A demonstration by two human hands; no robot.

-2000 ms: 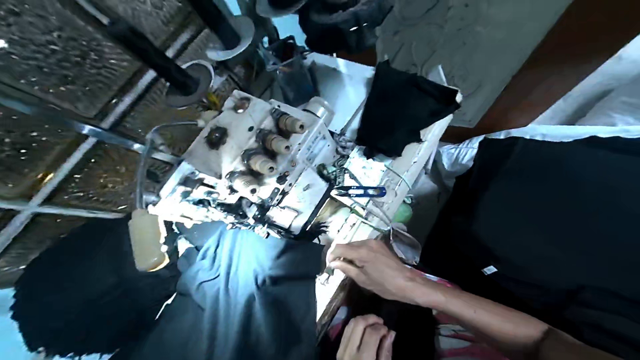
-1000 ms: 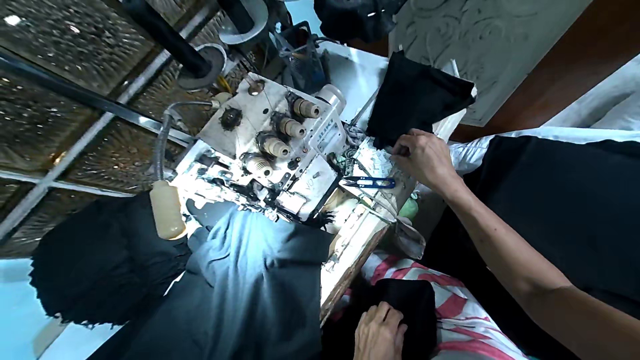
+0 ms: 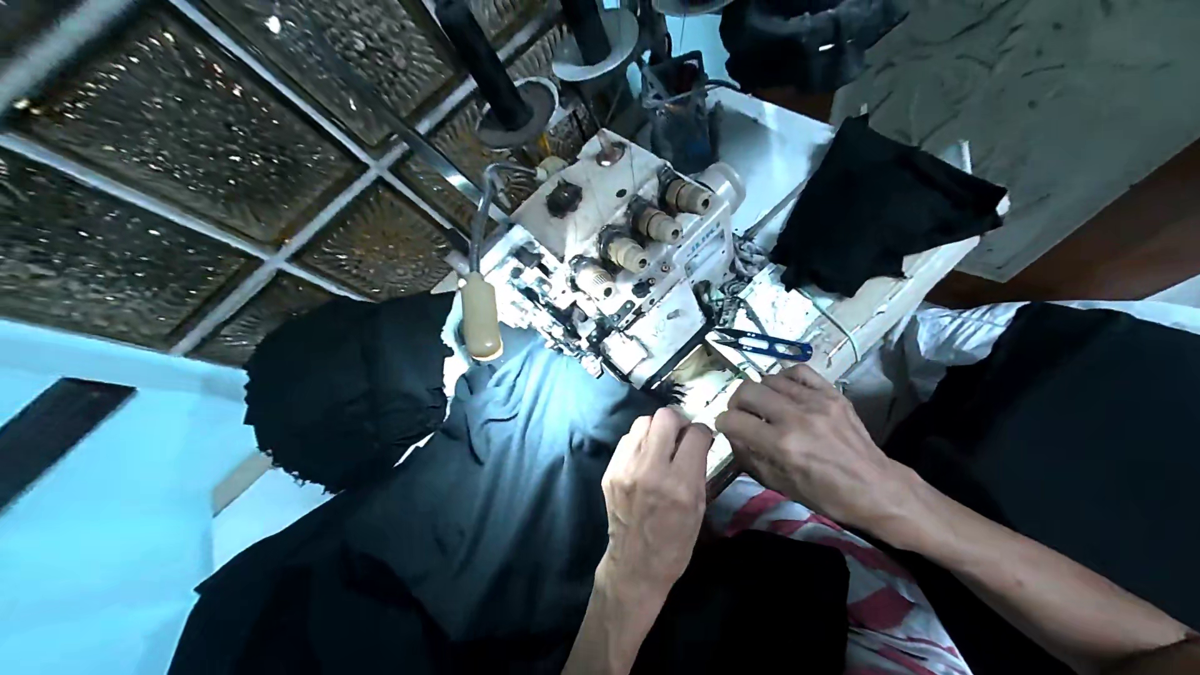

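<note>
An overlock sewing machine (image 3: 637,253) with a row of tension knobs stands in the middle, its small lamp (image 3: 481,319) lighting black fabric (image 3: 525,450) under its front. My left hand (image 3: 658,487) is at the machine's front right edge, fingertips pinched together beside the fabric. Close to its right, my right hand (image 3: 806,431) has bent fingers near the table edge. Whether either hand holds something small between its fingertips cannot be made out. Blue thread snips (image 3: 764,345) lie on the table just above my right hand.
A black cloth piece (image 3: 872,211) lies on the table's (image 3: 937,258) right corner. Thread spools on stands (image 3: 511,103) and a dark container (image 3: 680,117) are behind the machine. Gathered black fabric (image 3: 347,384) lies at left, more black cloth (image 3: 1078,450) at right. Patterned glass (image 3: 187,141) is at upper left.
My left hand has moved up from the lap to the machine's front edge. My right hand has come back from beside the black cloth piece to near the left one.
</note>
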